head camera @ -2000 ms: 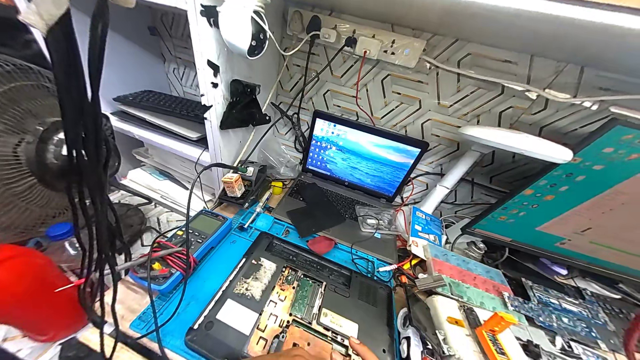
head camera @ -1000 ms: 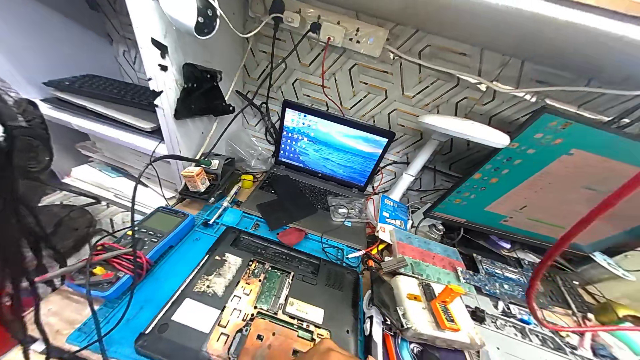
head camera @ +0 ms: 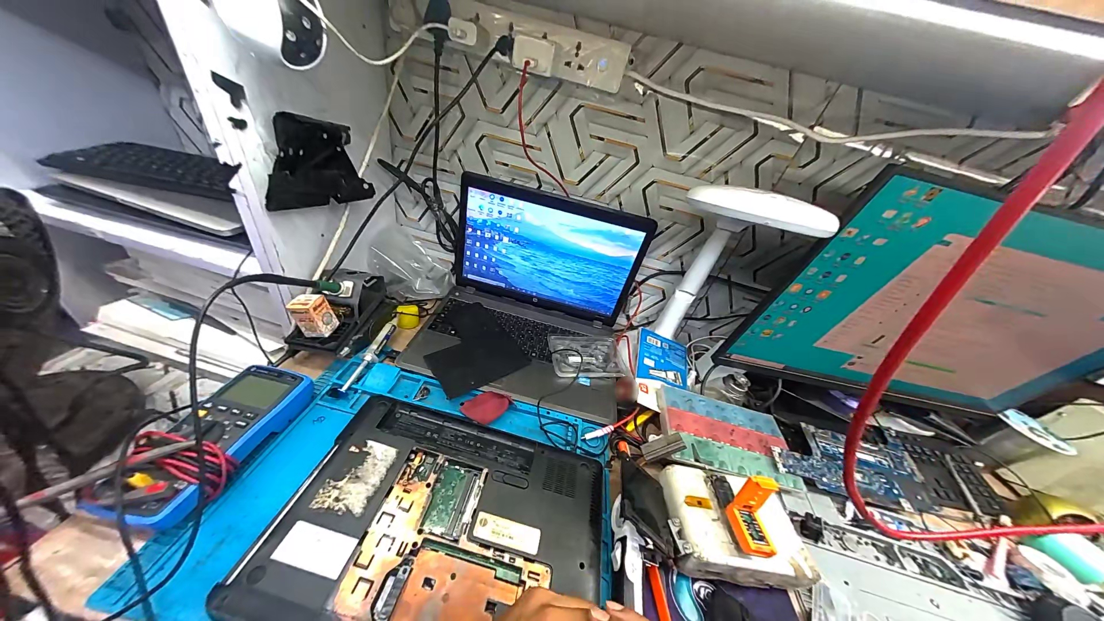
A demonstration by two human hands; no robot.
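Observation:
A black laptop base (head camera: 405, 517) lies underside up on a blue silicone work mat (head camera: 293, 492), its covers off, so copper-coloured shielding and a green memory module (head camera: 453, 500) show. At the bottom edge of the view, fingers of a hand (head camera: 569, 606) rest at the laptop's lower edge, right of centre; the frame cuts off the rest, and which hand it is cannot be told. No other hand shows. Behind the base stands an open laptop (head camera: 552, 250) with its screen lit and dark sheets (head camera: 479, 349) on its keyboard. A soldering iron (head camera: 366, 358) lies at the mat's back edge.
A blue multimeter (head camera: 250, 414) with red leads sits at left. On the right are a bit set in an orange case (head camera: 752, 517), circuit boards (head camera: 854, 461), a large monitor (head camera: 931, 293) and a white lamp (head camera: 763, 211). A red cable (head camera: 940, 293) hangs across the near right; black cables hang left.
The hand parts seen at the laptop's lower edge shift between frames. A red cable now hangs across the right side, absent two seconds ago. The view has swung to the right.

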